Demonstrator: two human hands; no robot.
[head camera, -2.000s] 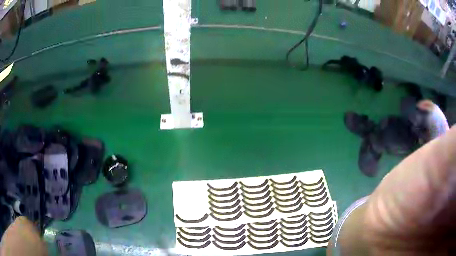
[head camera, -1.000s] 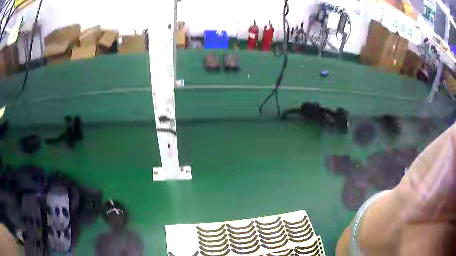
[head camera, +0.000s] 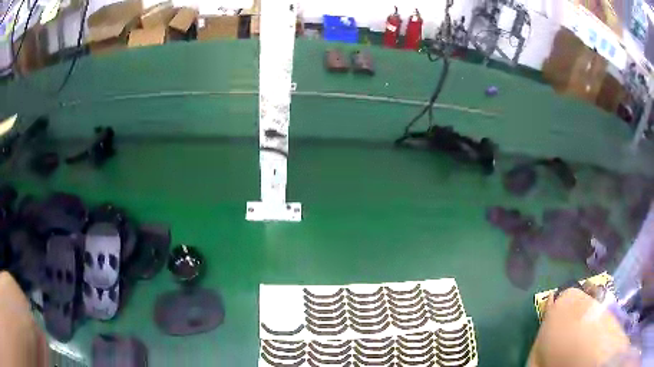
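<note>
Two overlapping cream release-paper sheets (head camera: 281, 306) with columns of black curved strips lie at bottom centre, the lower one cut off by the frame. Part of my left hand or wrist (head camera: 18, 330) shows at the lower left edge, its fingers not visible. My right hand (head camera: 582, 331) appears blurred at lower right, cut off by the bottom edge; its fingers and anything in them cannot be made out. A dark oval plate (head camera: 189, 311) lies left of the sheets, below a shiny round black part (head camera: 186, 263).
Slotted plates (head camera: 102, 261) are piled at left; another plate (head camera: 119, 351) lies at the bottom edge. A white post (head camera: 274, 158) stands bolted behind the sheets. Dark oval parts (head camera: 566, 233) lie at right, near a yellowish sheet (head camera: 601, 281) and a blurred bluish sleeve (head camera: 642, 251).
The view tilted up, then partly down again. My right arm, large over the right side before, is now lower and smaller. The yellowish sheet at right has come into view.
</note>
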